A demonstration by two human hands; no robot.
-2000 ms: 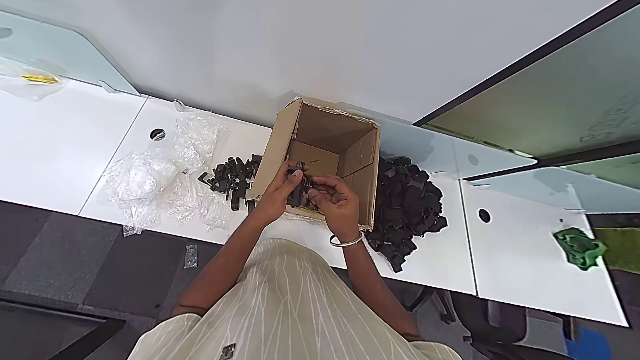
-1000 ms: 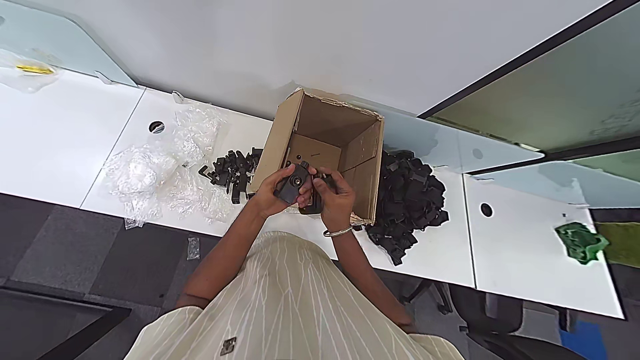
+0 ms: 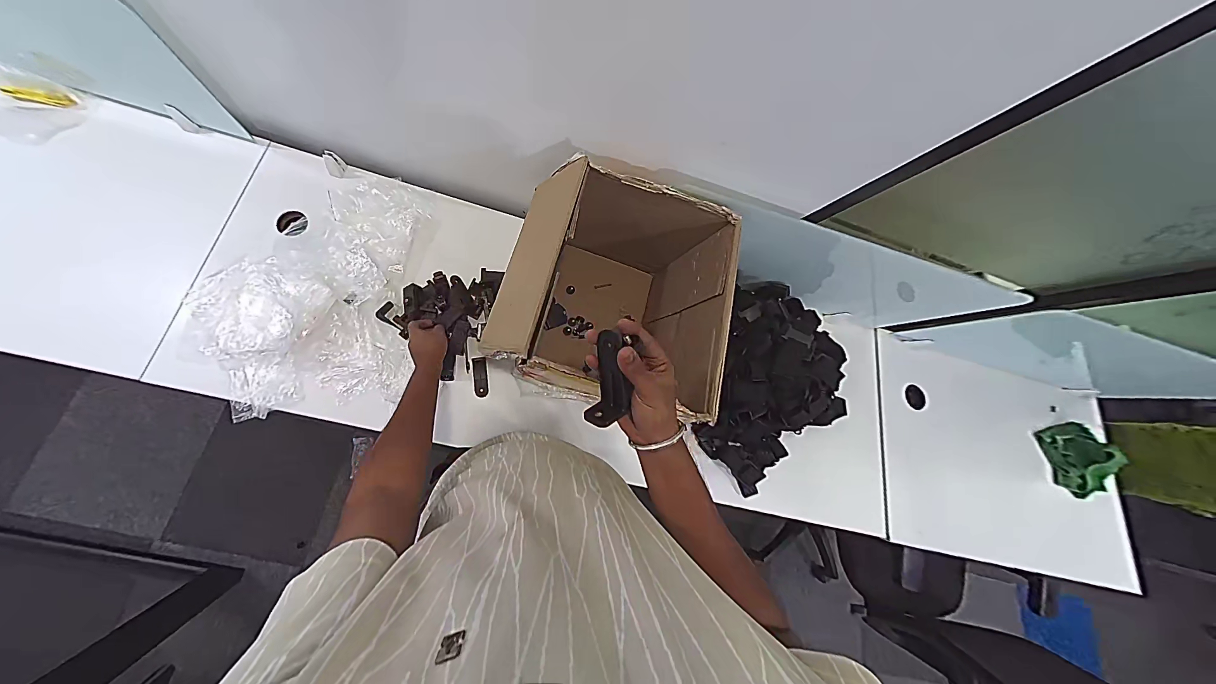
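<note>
My right hand (image 3: 652,380), with a silver bangle at its wrist, grips a black elongated part (image 3: 611,382) over the near edge of an open cardboard box (image 3: 534,275). Several small dark pieces (image 3: 576,327) lie on the box floor. Left of the box, my left hand (image 3: 427,344) touches a pile of black parts (image 3: 454,300); whether its fingers hold one cannot be made out. A larger heap of black parts (image 3: 779,370) lies against the right side of the box.
Crumpled clear plastic bags (image 3: 275,313) cover the white table (image 3: 475,418) at the left. A green plastic bag (image 3: 1078,460) lies at the far right. Glass partitions (image 3: 950,285) and a wall run behind; a dark chair (image 3: 912,579) stands below the right side.
My left hand has moved left, from the front of the box to the pile of black parts. My right hand remains at the box with a black part in it.
</note>
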